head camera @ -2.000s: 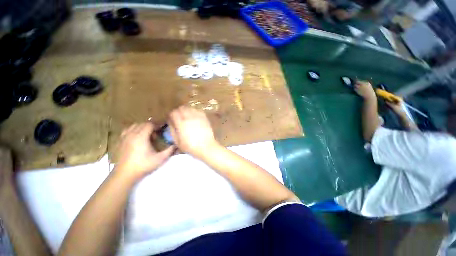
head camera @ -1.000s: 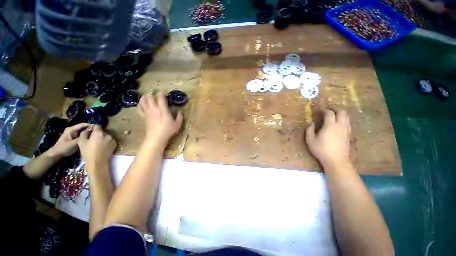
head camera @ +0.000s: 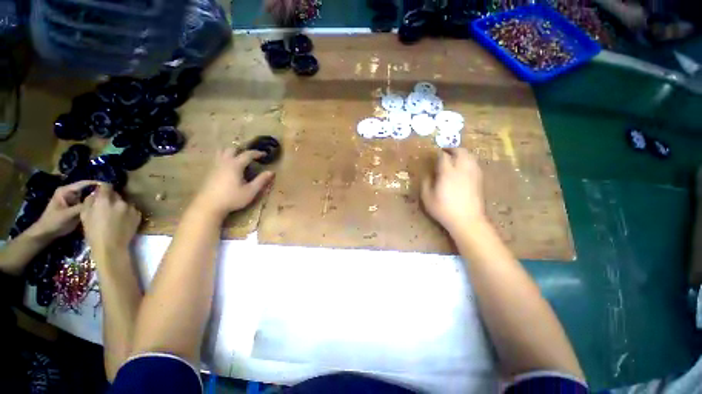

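Observation:
My left hand point(head camera: 231, 183) is at the left of centre, thumb and fingers apart, its index fingertip against the near edge of a black housing point(head camera: 267, 146) lying on the brown board point(head camera: 331, 212). My right hand point(head camera: 456, 188) is over the right part of the board, fingers curled down, fingertips at the near edge of the closest white disc point(head camera: 448, 139). Whether it grips that disc is hidden. The disc belongs to a loose cluster of white discs point(head camera: 422, 124).
A large pile of black housings point(head camera: 127, 108) lies left, by another person's hands point(head camera: 108, 219) and tangled red wires point(head camera: 75, 283). Several housings point(head camera: 291, 55) lie at the board's back. A blue tray point(head camera: 531, 75) of wire parts is back right. Two fitted housings point(head camera: 648, 143) lie right. A fan point(head camera: 115, 35) hangs upper left.
Two seconds ago both hands were together on a housing near the board's front edge; they then parted. Since one second ago, my right hand has moved up to the discs; my left stays by the housing.

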